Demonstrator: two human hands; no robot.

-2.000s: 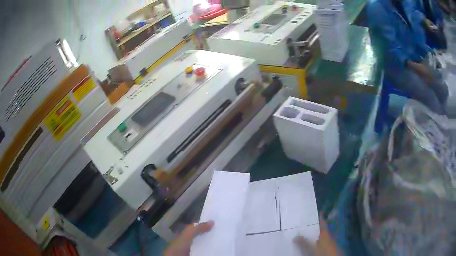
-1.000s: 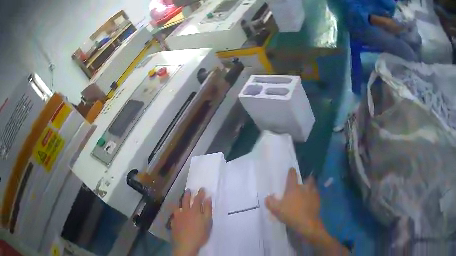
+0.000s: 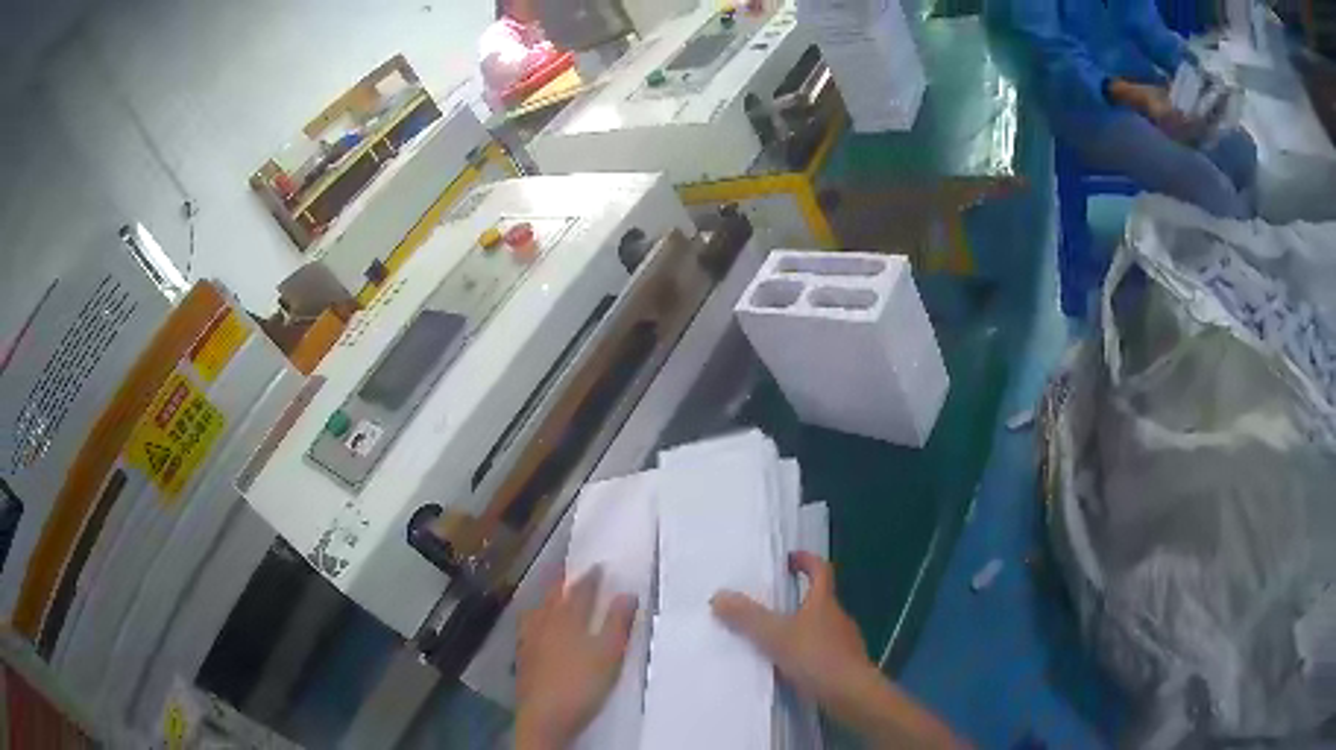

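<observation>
A pile of white uncleared blanks (image 3: 714,557) lies at the bottom centre, its right edges uneven and layered. My left hand (image 3: 572,652) rests on the pile's left part, fingers pointing up. My right hand (image 3: 803,637) holds the pile's right side, with the thumb on top and the fingers at the edge. Both wrists run towards the bottom of the picture. A tall white stack of cleared inserts (image 3: 857,352) stands beyond, with oblong openings in its top. The lower end of the pile is cut off by the picture's edge.
A white machine (image 3: 440,366) with a roller stands at left, another (image 3: 659,88) behind it. The green bench (image 3: 879,506) runs alongside. An open woven sack (image 3: 1172,454) with white slugs is at right. A person in blue (image 3: 1092,73) sits behind it.
The blanks that lay spread with printed cut lines showing are now gathered into a narrower, layered pile. My right hand has moved in onto its right side. The camera view has shifted.
</observation>
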